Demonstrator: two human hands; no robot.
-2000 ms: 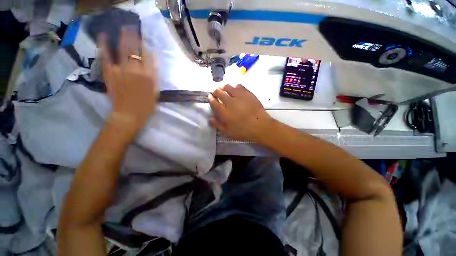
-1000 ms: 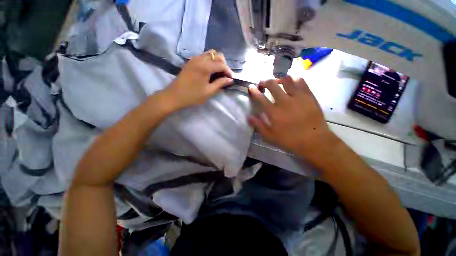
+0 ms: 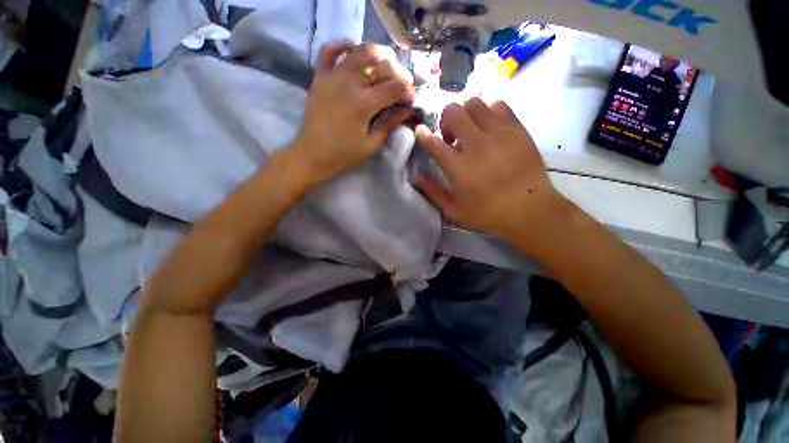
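A light grey garment panel with dark bands lies over the table's left part and hangs onto the lap. My left hand pinches the seam edge, where a dark band shows between the fingers. My right hand holds the same cloth just right of it, thumb and index finger at the fold. Both hands are just in front of the presser foot and needle area, which is brightly lit. The exact fingertip contact is partly hidden by the fingers and cloth.
The white sewing machine head crosses the top. Blue and yellow snips lie right of the needle. A lit smartphone lies on the machine bed. A dark and silver metal piece is at far right. More cloth is heaped at left.
My left hand came from the far-left cloth to the seam beside my right hand. Since the last earlier frame, both hands have drawn closer and the cloth bunches between them. The view has shifted.
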